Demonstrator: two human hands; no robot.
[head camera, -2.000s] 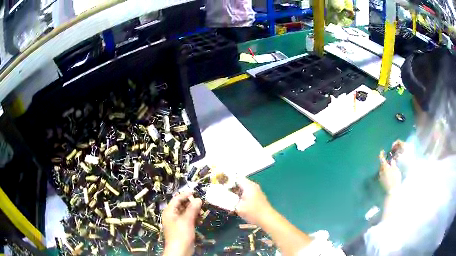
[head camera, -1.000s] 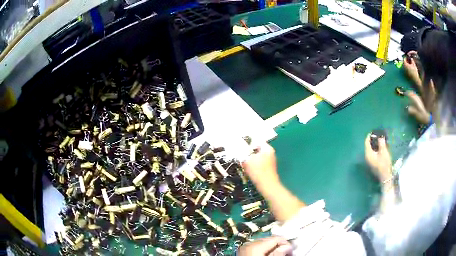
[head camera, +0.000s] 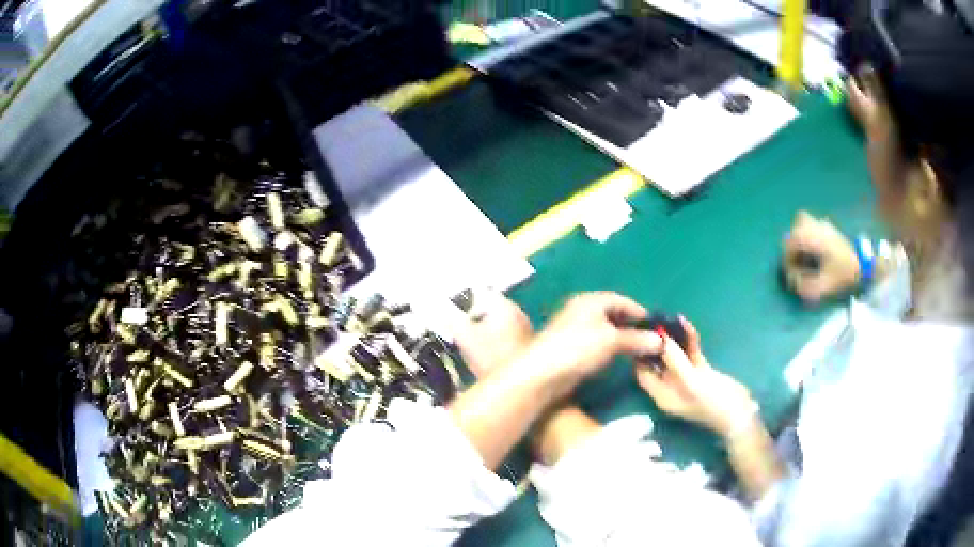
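My left hand (head camera: 598, 333) reaches across to the right, over my right forearm. Its fingertips pinch a small dark part (head camera: 666, 329) with a red spot. A neighbour's hand (head camera: 694, 387) touches the same part from the right. My right hand (head camera: 493, 333) is under and left of my left arm, at the right edge of the clip pile. It is blurred and overexposed beside a pale patch, so what it holds cannot be told. The pile of binder clips (head camera: 230, 353) with cream strips spreads over the left side.
A black bin wall (head camera: 326, 203) stands behind the pile, with a white board (head camera: 411, 203) beside it. A black compartment tray (head camera: 630, 75) lies on another white board (head camera: 710, 139). A crumpled white scrap (head camera: 607, 217) lies by the yellow line. The neighbour's other hand (head camera: 820, 260) rests at right.
My left hand has come up from the bottom edge and crossed right to the dark part. The neighbour's hand has moved left with that part. My right hand has shifted slightly left. The view has shifted.
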